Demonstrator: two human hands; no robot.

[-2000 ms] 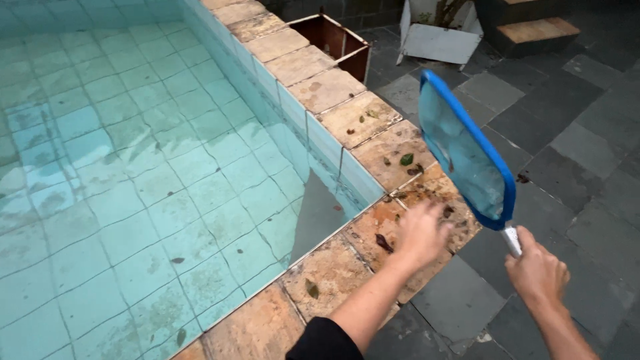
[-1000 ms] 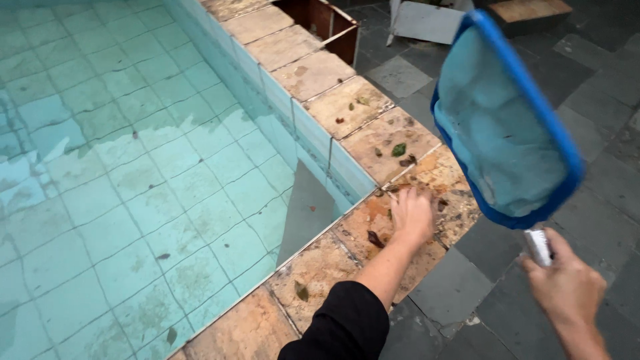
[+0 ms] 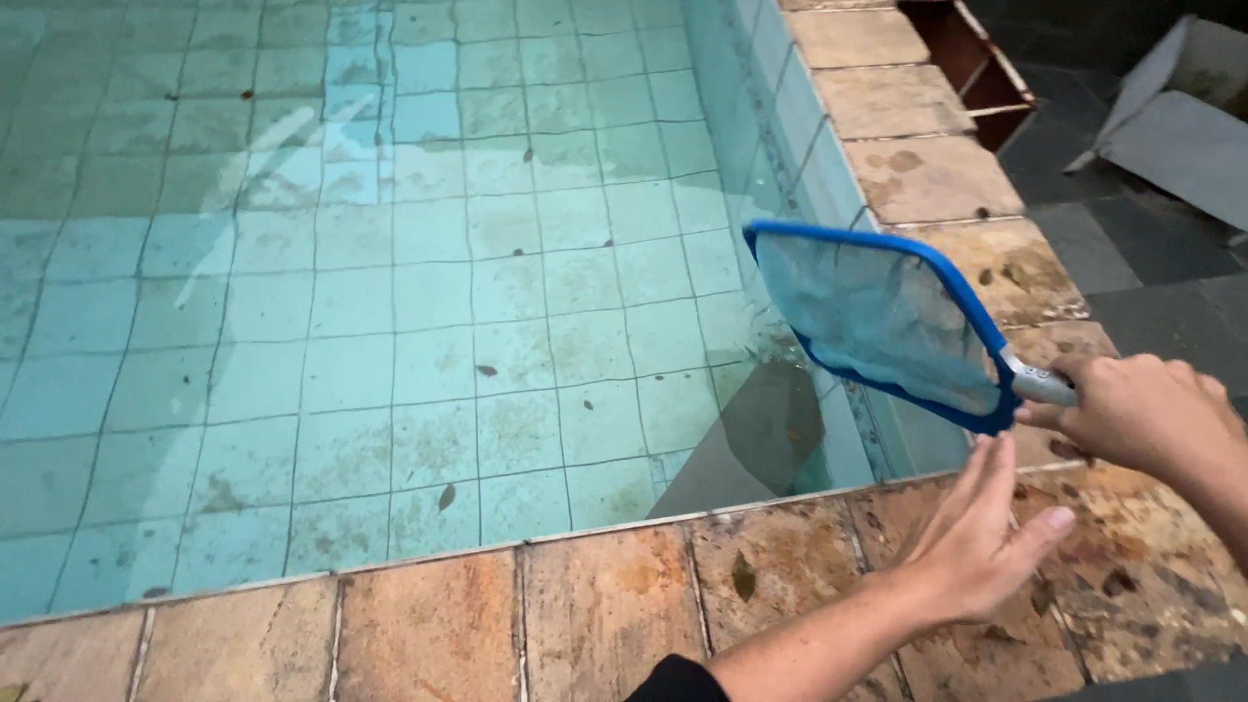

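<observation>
My right hand (image 3: 1136, 405) grips the short metal handle (image 3: 1043, 383) of a blue-framed pool skimmer net (image 3: 877, 312), whose mesh hangs over the water at the pool's corner. Just below the frame's near end, my left hand (image 3: 980, 546) is raised over the stone coping, palm turned inward and fingers nearly straight, holding nothing. Its fingertips are close to the frame; whether they touch it I cannot tell. A leaf (image 3: 743, 575) and dark bits of debris (image 3: 1118, 583) lie on the coping stones.
Stone coping (image 3: 429, 624) borders the tiled pool (image 3: 419, 322), where several leaves show in the water. A rusty metal box (image 3: 975, 78) stands beyond the far coping. A white planter (image 3: 1170, 146) stands on the dark paving at the upper right.
The skimmer net has swung from above the paving to over the pool corner. My left hand has lifted off the debris on the coping. The view has shifted toward the pool.
</observation>
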